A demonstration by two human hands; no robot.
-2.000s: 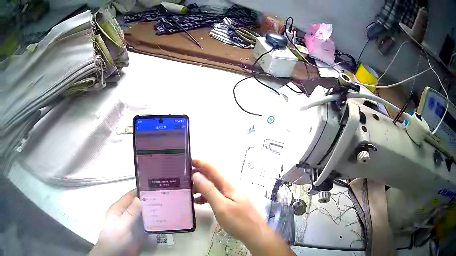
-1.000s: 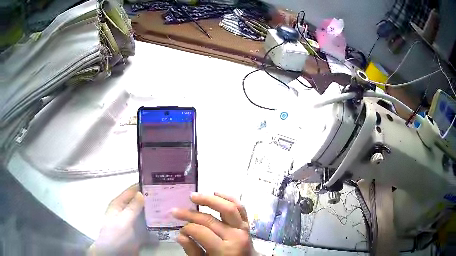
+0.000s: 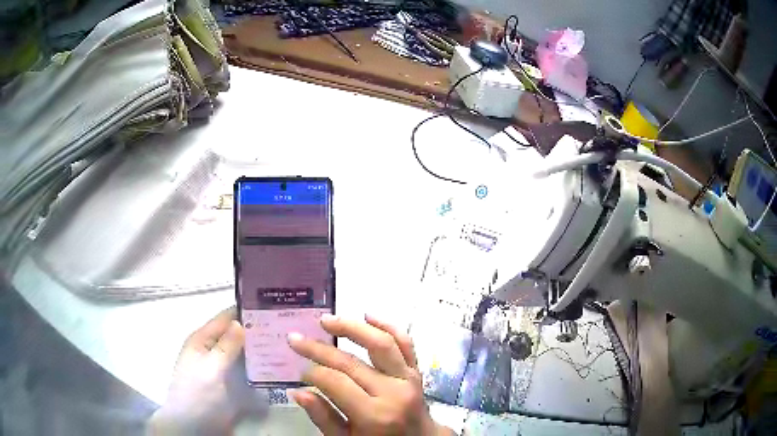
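Note:
A tall black smartphone (image 3: 285, 264) is held upright above the white table, its screen facing me with a blue top bar and a pale lower part. My left hand (image 3: 204, 375) is closed on the phone's lower left edge; its fingers behind the phone are hidden. My right hand (image 3: 366, 375) is over the lower right of the screen with fingers spread and bent, one fingertip at the screen. I cannot tell if it touches. It grips nothing.
A thick pile of folded grey-beige fabric (image 3: 102, 85) lies at the left, with flat pale panels (image 3: 128, 230) below it. The white sewing machine (image 3: 588, 230) stands at the right. A white box (image 3: 486, 83) with black cable and a pink bag (image 3: 562, 61) are at the back.
My right hand has moved from the phone's right edge to over its lower screen since two seconds ago. In the last second the phone and hands have barely shifted.

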